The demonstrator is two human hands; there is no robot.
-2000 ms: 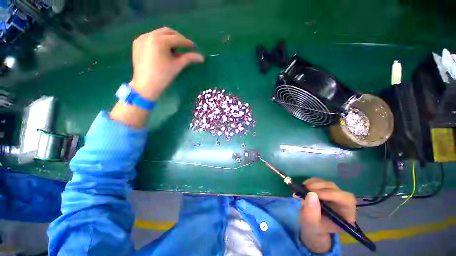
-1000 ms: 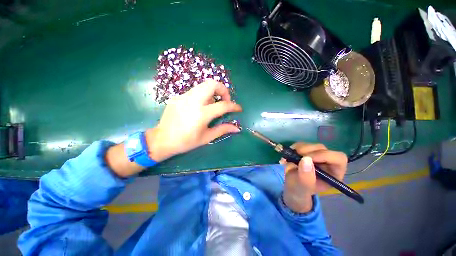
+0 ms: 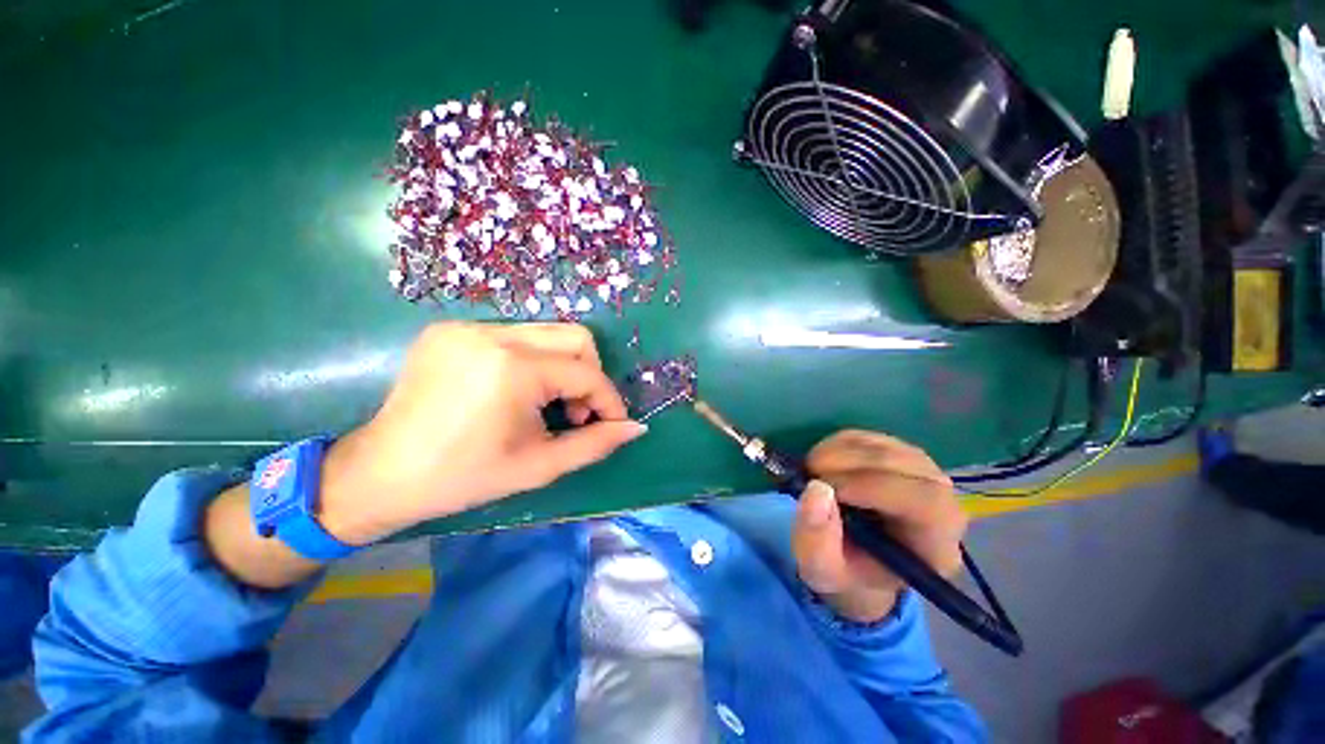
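Observation:
My right hand (image 3: 876, 526) holds the black soldering iron (image 3: 930, 579) like a pen; its metal tip is at a small dark piece (image 3: 661, 384) near the bench edge. My left hand (image 3: 487, 407) pinches a thin silvery solder wire (image 3: 663, 406) between thumb and forefinger, its end at the same dark piece. A loose pile of tiny whitish discs with reddish-dark leads (image 3: 523, 208) lies beyond my left hand. Whether the iron tip touches the wire is too small to tell.
A black fume fan with a round wire guard (image 3: 857, 167) stands right of the pile. Beside it is a brown tub (image 3: 1068, 250), then a black unit with a yellow label (image 3: 1258, 320) and cables. A slim silvery tool (image 3: 857, 337) lies below the fan. A pale stick (image 3: 1117, 73) stands behind.
My left hand came down from the upper left, passed by the pile, and now pinches the wire near the dark piece. The view has shifted. My right hand keeps the iron.

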